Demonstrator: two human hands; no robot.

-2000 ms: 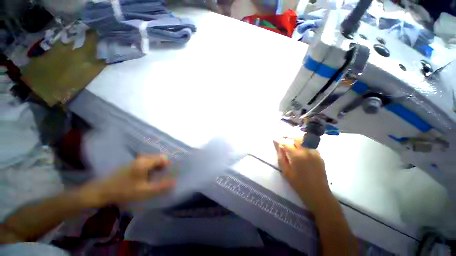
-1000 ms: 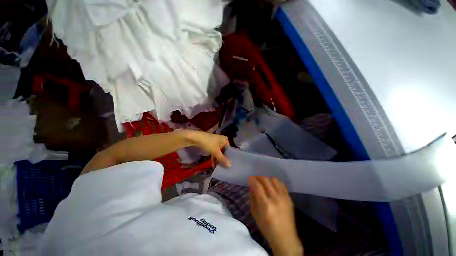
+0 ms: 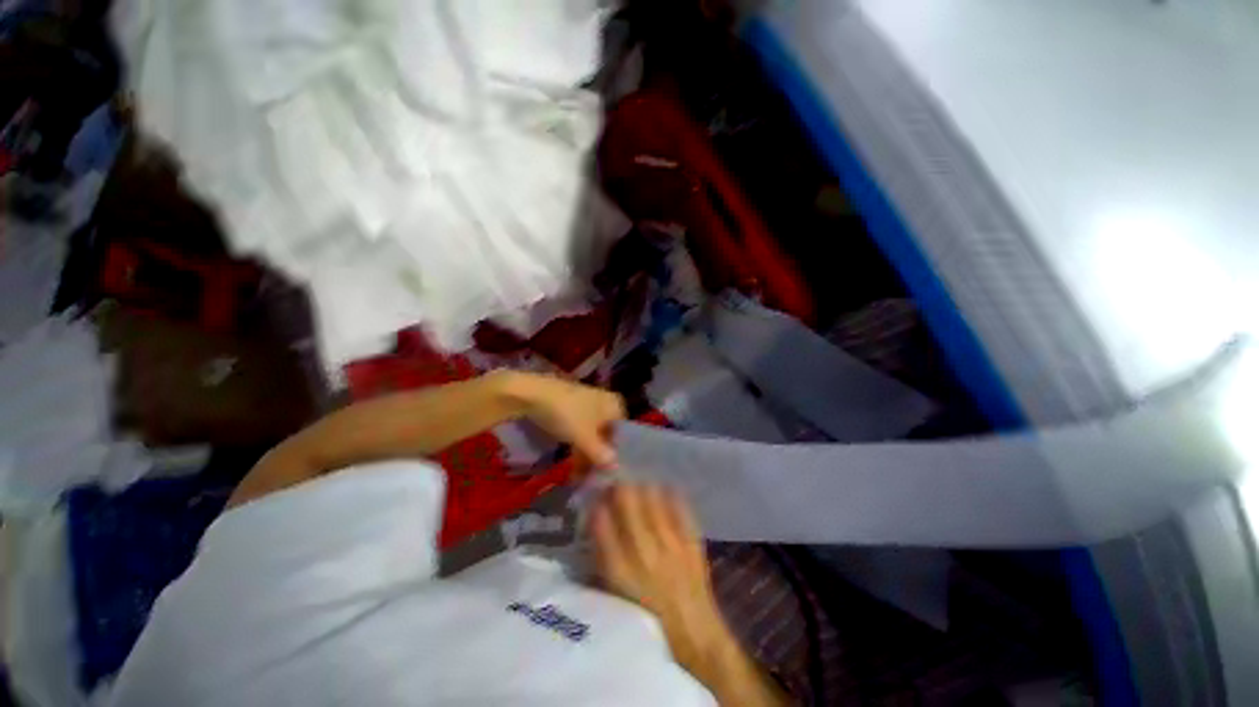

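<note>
A long, slightly curved pale grey-blue collar piece [image 3: 898, 490] stretches from my hands across the table edge onto the white table at the right. My left hand [image 3: 569, 414] pinches its left end. My right hand [image 3: 646, 541] is just below, at the lower left corner of the piece, with its fingers blurred. Whether it grips the cloth cannot be told. Cut grey-blue panels [image 3: 815, 366] lie on the lap below the table edge, over dark striped cloth, partly hidden by the collar piece.
The white table [image 3: 1091, 180] has a grey ruler strip and blue edge [image 3: 884, 228] on the right. A white fabric pile [image 3: 387, 166] hangs at the upper left. Red crates [image 3: 704, 207] stand beside and below it. A blue basket [image 3: 138, 566] is at the lower left.
Since one second ago my right hand has moved left along the collar piece, close to my left hand. Two seconds ago the view showed the sewing machine, with my right hand near its needle.
</note>
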